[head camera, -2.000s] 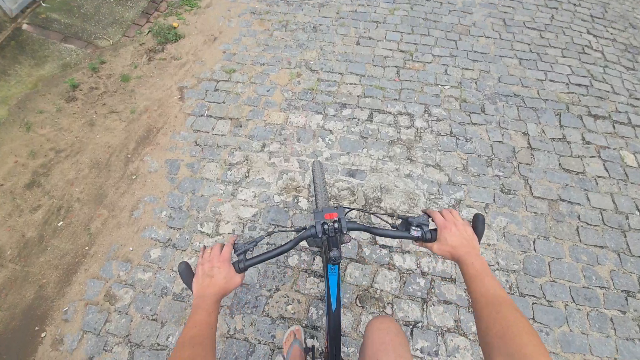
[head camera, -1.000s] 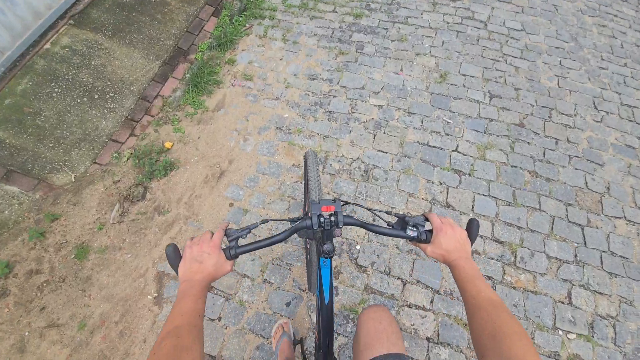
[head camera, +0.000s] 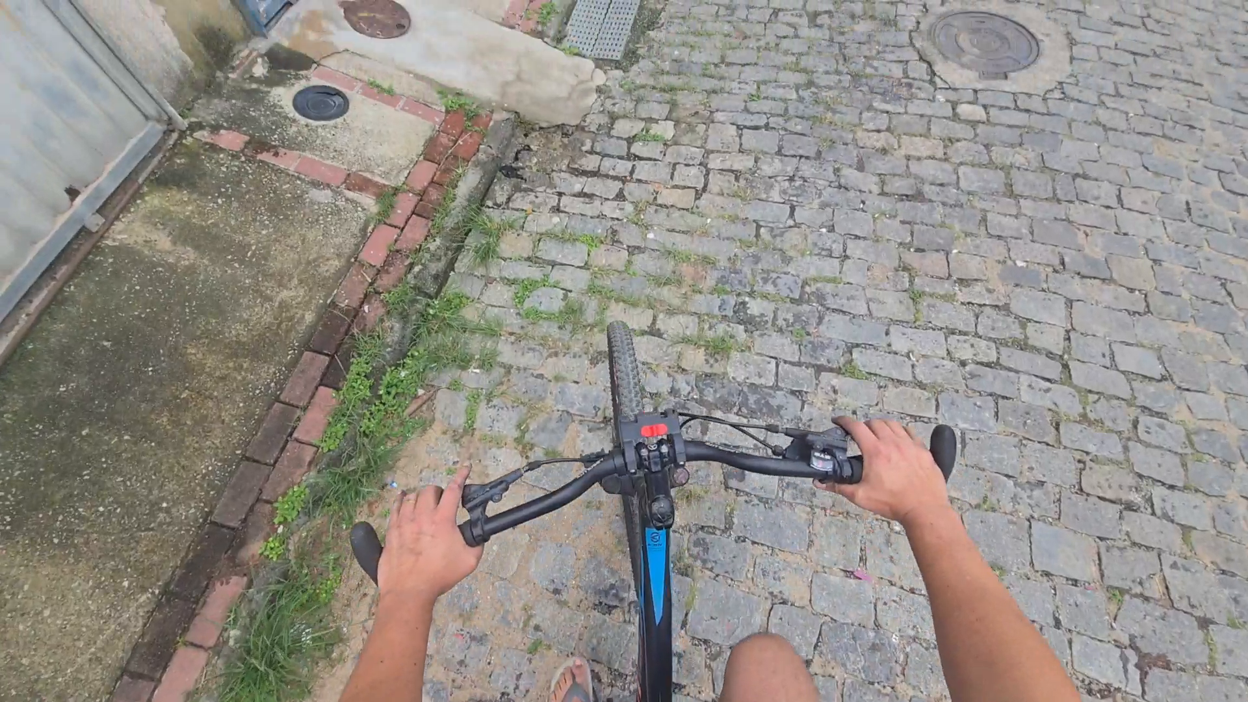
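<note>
Black bicycle handlebars (head camera: 746, 458) span the lower middle of the head view. My left hand (head camera: 424, 546) is closed around the left grip, its index finger stretched towards the brake lever (head camera: 495, 487). On the right grip sits my right hand (head camera: 892, 468), wrapped round it beside the shifter (head camera: 824, 456). Bar ends stick out past both hands. The knobbly front tyre (head camera: 622, 375) points ahead, turned slightly left. A red-marked mount (head camera: 653, 429) is on the stem, above the black and blue frame tube (head camera: 656, 585). One sandalled foot (head camera: 572, 681) and one knee (head camera: 768, 673) show below.
Cobblestones (head camera: 780, 244) lie ahead and to the right, with a manhole cover (head camera: 985, 44) farther up. A brick edging (head camera: 302, 380) with grass (head camera: 361, 429) runs along the left. Beyond it are a concrete pavement (head camera: 166, 390), a metal gate (head camera: 68, 127) and a drain grate (head camera: 602, 27).
The bicycle has moved forward along the cobbles; the sandy verge has given way to the brick edging, and manhole covers have come into view. Both hands remain on the grips.
</note>
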